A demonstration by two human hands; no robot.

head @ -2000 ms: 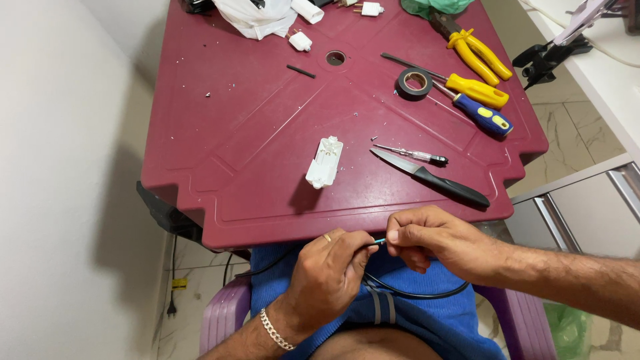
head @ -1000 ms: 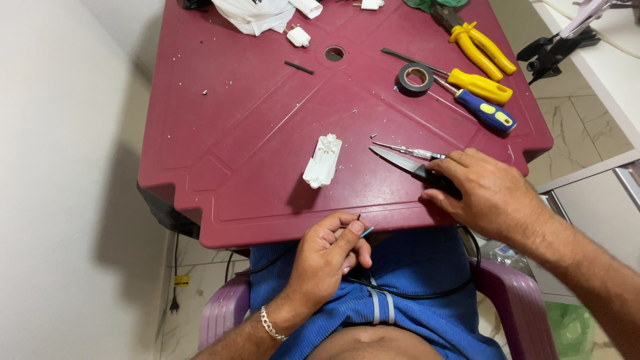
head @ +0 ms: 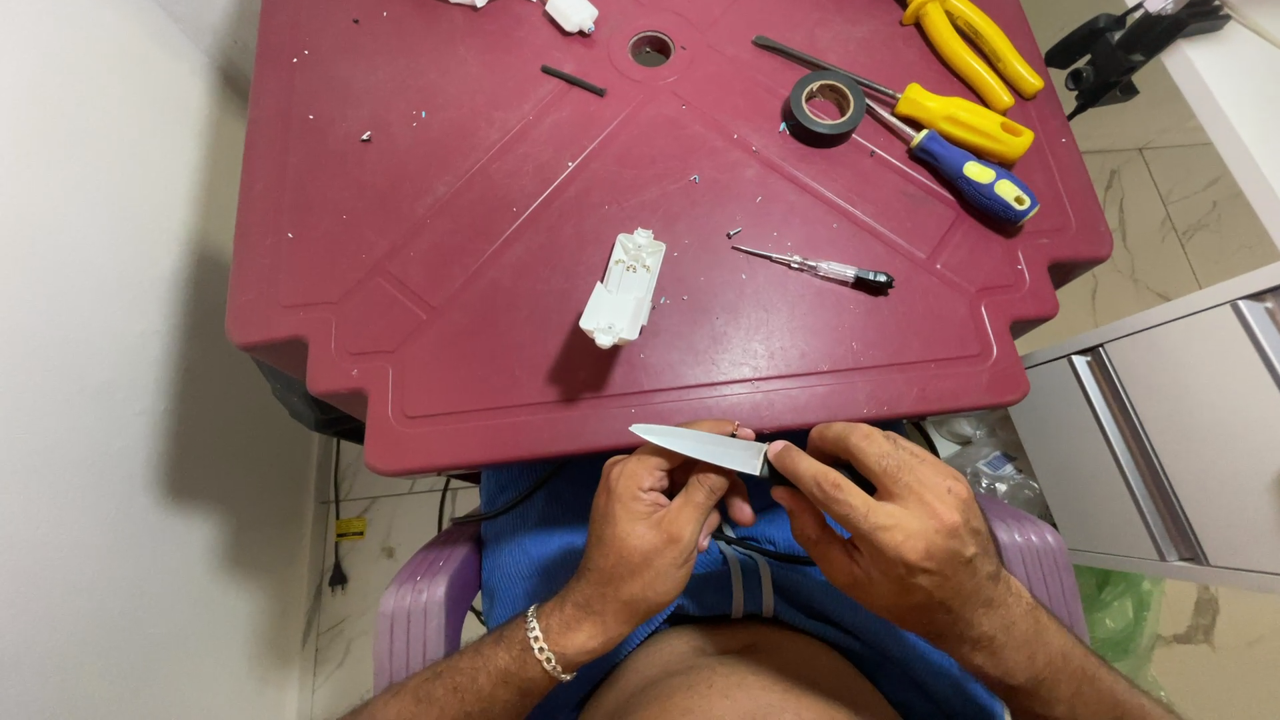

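Observation:
My right hand (head: 885,510) grips the black handle of a kitchen knife (head: 700,450), its blade pointing left across the fingers of my left hand (head: 655,520). Behind the blade, the left fingers pinch the end of a black cable (head: 765,548); a small bit of wire shows above the blade, its details mostly hidden. Both hands are at the near table edge, above my lap. Beyond them on the table lies a white plastic housing (head: 622,290) with small metal contacts inside. To its right is a clear-handled tester screwdriver (head: 820,268), with a small screw near its tip.
On the red plastic table (head: 480,390) lie black electrical tape (head: 826,108), a yellow-handled screwdriver (head: 965,125), a blue-handled screwdriver (head: 975,180), yellow-handled pliers (head: 975,50), a short black strip (head: 573,80) and a white plug (head: 572,14). A drawer unit (head: 1170,430) stands at right.
My right hand has lifted the knife from the table and brought it left to my left hand. The left hand still holds the cable end.

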